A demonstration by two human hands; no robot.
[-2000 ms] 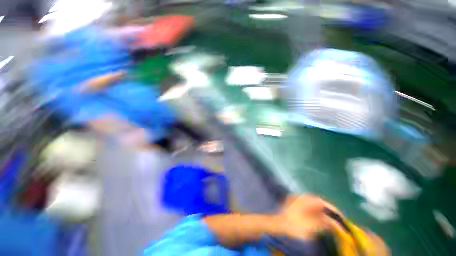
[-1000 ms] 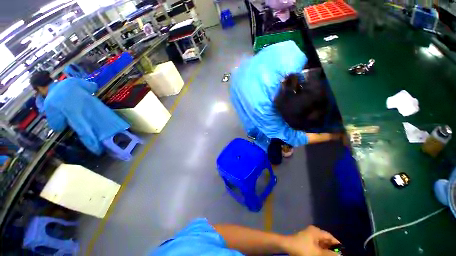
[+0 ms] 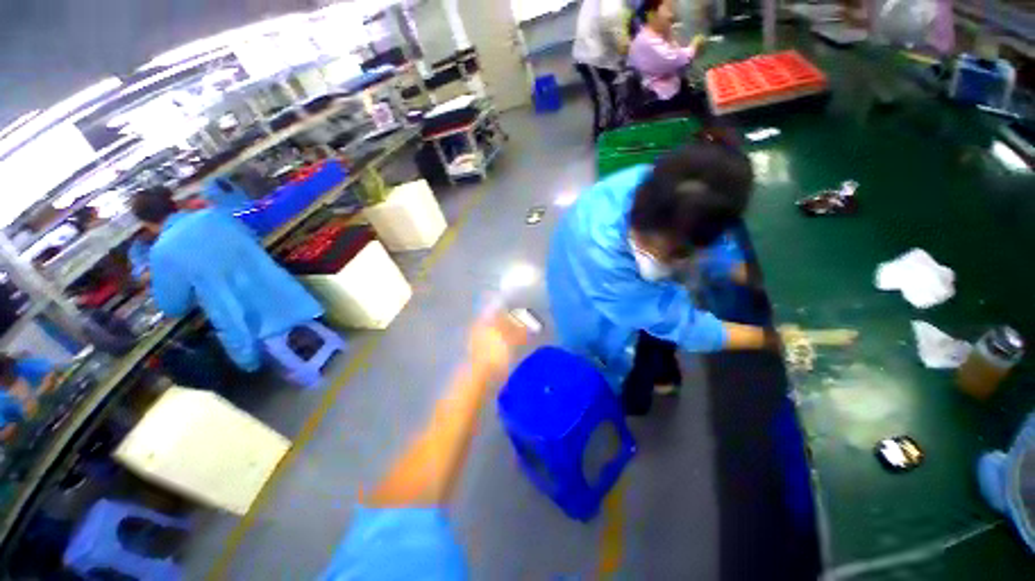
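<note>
My left hand (image 3: 496, 344) is raised at the end of my outstretched forearm, left of the blue stool, and is motion-blurred. A small pale and dark piece (image 3: 524, 320) shows right at its fingertips; whether the fingers hold it is unclear. A black device housing (image 3: 898, 453) with a white and gold inside lies on the green bench (image 3: 874, 511) at the right. My right hand and the yellow-handled tool are not in view.
A blue stool (image 3: 566, 414) stands on the floor before me. A person in a blue smock (image 3: 619, 250) leans on the bench edge. The bench holds white wipes (image 3: 915, 278), a brownish bottle (image 3: 991, 362), part of a fan (image 3: 1010, 477), a dark clump (image 3: 829, 201) and an orange-red tray (image 3: 766, 82).
The view has swung left from the bench. My left hand has moved from the lower bench edge up and left over the floor. The person in the smock has lifted their head.
</note>
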